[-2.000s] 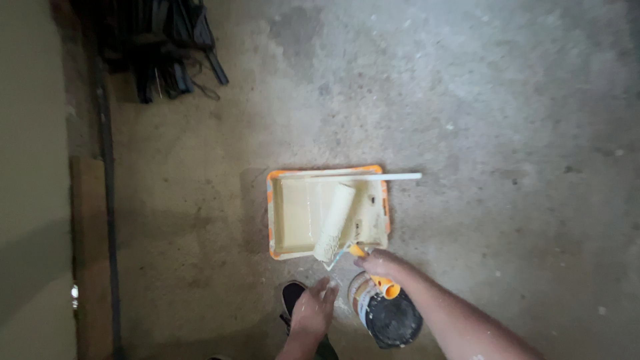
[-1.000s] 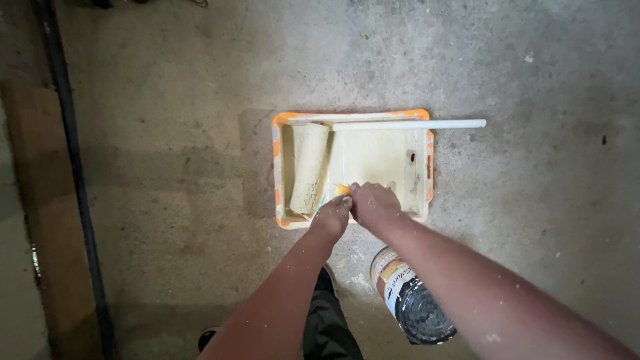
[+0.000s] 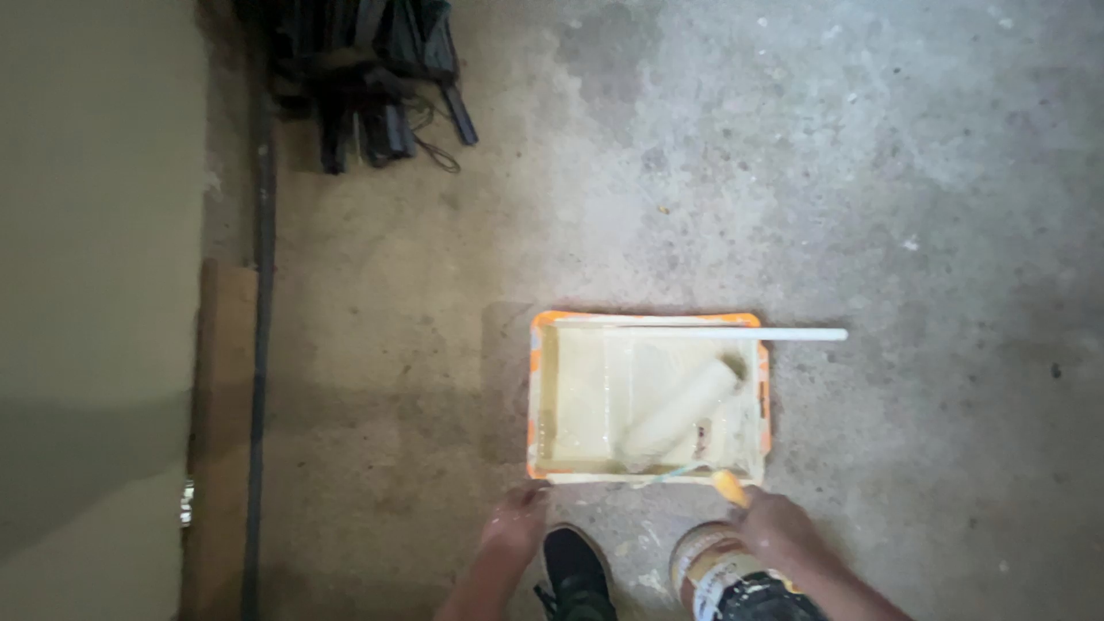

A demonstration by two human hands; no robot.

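Note:
An orange-rimmed paint tray (image 3: 536,388), coated in cream paint, lies on the concrete floor. My right hand (image 3: 776,522) grips the yellow handle (image 3: 730,488) of a paint roller at the tray's lower right corner. The cream roller sleeve (image 3: 681,412), somewhat blurred, lies slanted over the tray's right part. My left hand (image 3: 520,517) is at the tray's lower left corner, its fingers near or on the rim; whether they touch it is unclear. A thin white stick (image 3: 802,335) rests along the tray's top side and sticks out to the right.
A paint-smeared can (image 3: 703,561) with a dark top stands below my right hand. My shoe (image 3: 573,556) is just below the tray. Dark metal-looking pieces (image 3: 371,95) with a cord lie at the upper left. A pale wall (image 3: 95,259), a board (image 3: 226,431) and a black pipe or hose (image 3: 259,388) run along the left.
The roller sleeve, at the tray's left end one second ago, is now slanted over its right part. My hands, close together then, are apart, the left at the lower left corner. The view has shifted.

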